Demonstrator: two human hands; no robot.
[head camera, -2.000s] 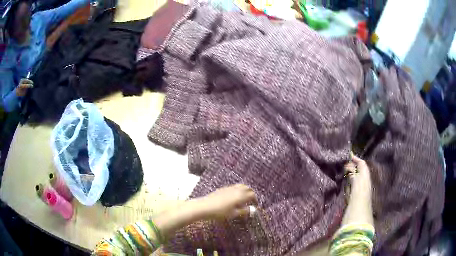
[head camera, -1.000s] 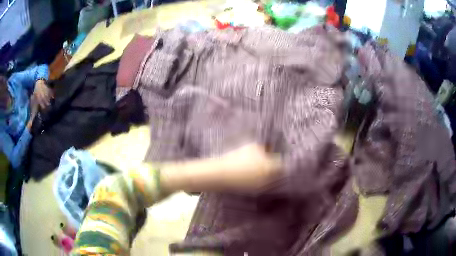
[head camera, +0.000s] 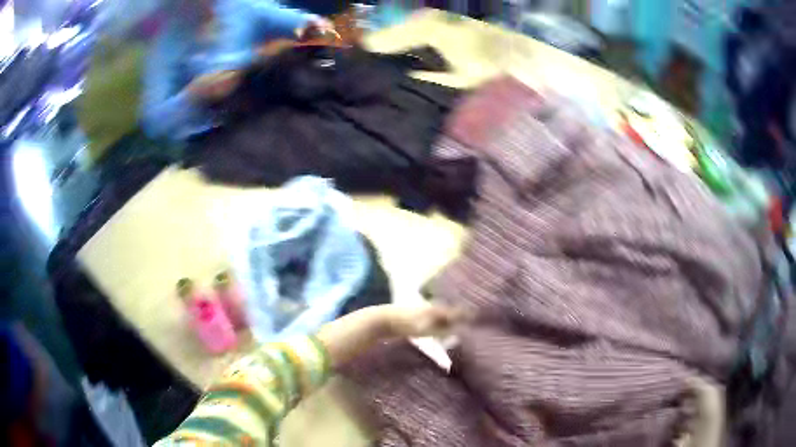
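The purple-brown flecked coat (head camera: 602, 262) fills the right half of the view, rumpled, with plain maroon lining (head camera: 493, 113) showing at its far end. My left hand (head camera: 428, 321) reaches in from the lower left and touches the coat's near-left edge; blur hides whether its fingers grip the cloth. My right hand (head camera: 703, 415) is at the lower right against the coat, blurred and cut off by the bottom edge; its fingers cannot be made out. No needle, thread or button can be seen.
An open clear plastic bag (head camera: 345, 262) stands on the pale table (head camera: 148, 253), with a black bundle (head camera: 375, 284) beside it and pink thread cones (head camera: 212, 325) to its left. A dark garment (head camera: 314, 131) lies beyond. A person in blue sleeves (head camera: 179, 96) works at the far left.
The view has swung left, so the bag and cones sit further right. My left hand has drawn back from over the coat's middle to its edge. My right hand now shows at the lower right.
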